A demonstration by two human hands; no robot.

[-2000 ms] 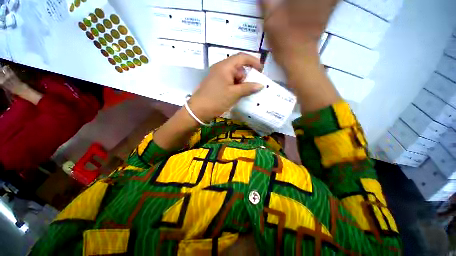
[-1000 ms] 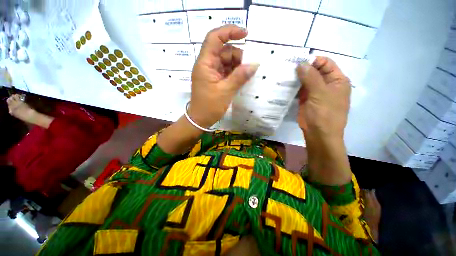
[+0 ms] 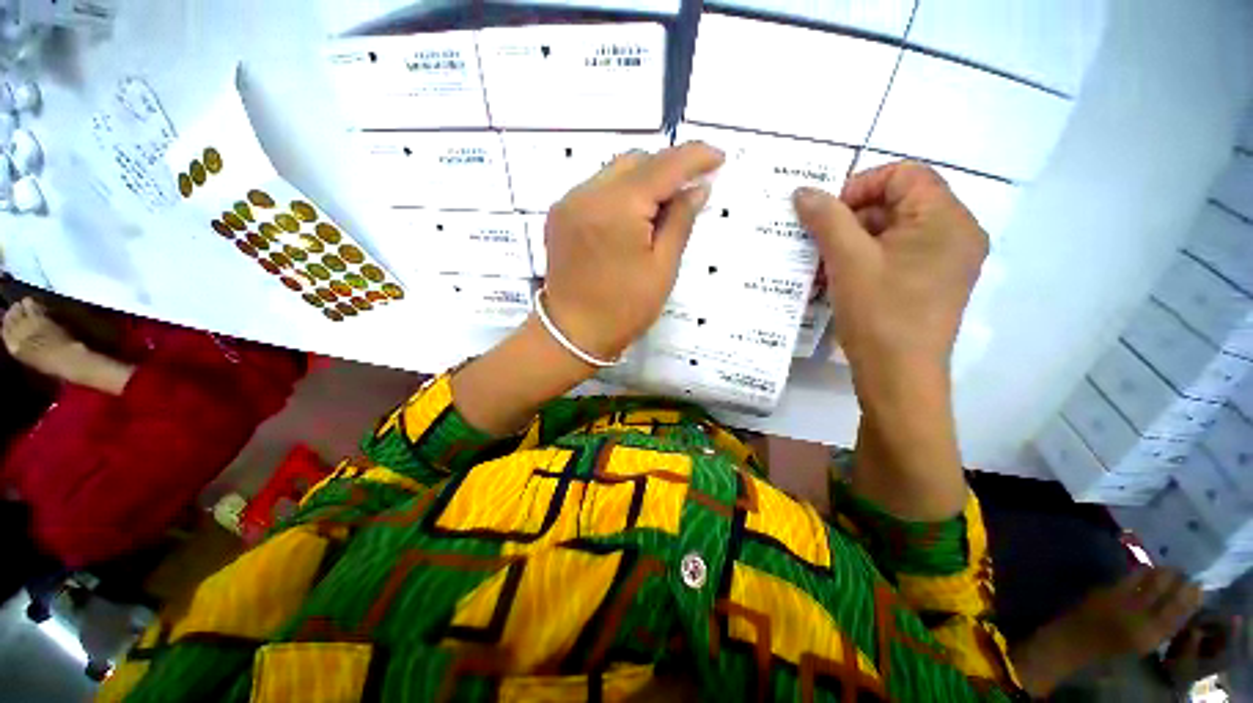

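A printed label strip [image 3: 742,275], white with several dark dots and small print, runs from the carton grid down toward my body. My left hand [image 3: 625,247] pinches its upper left edge between thumb and forefinger. My right hand [image 3: 900,261] holds its upper right edge, with fingers curled. The strip's top lies at a small white carton in the grid; whether it is stuck there I cannot tell. Labelled white cartons [image 3: 574,83] with small print and a dot stand to the left. Blank white cartons [image 3: 790,80] stand above and to the right.
Gold-brown round seal stickers [image 3: 305,247] lie at left beside a handwritten note [image 3: 133,127]. Small white parts [image 3: 25,172] are at far left. Stacked cartons [image 3: 1168,357] stand at right. A person in red sleeves [image 3: 151,440] is at lower left; another person's hand [image 3: 1120,618] shows at lower right.
Both hands, together on the strip since the last frame, have moved slightly down. The strip looks flatter and straighter. Another person's hand has appeared at lower right.
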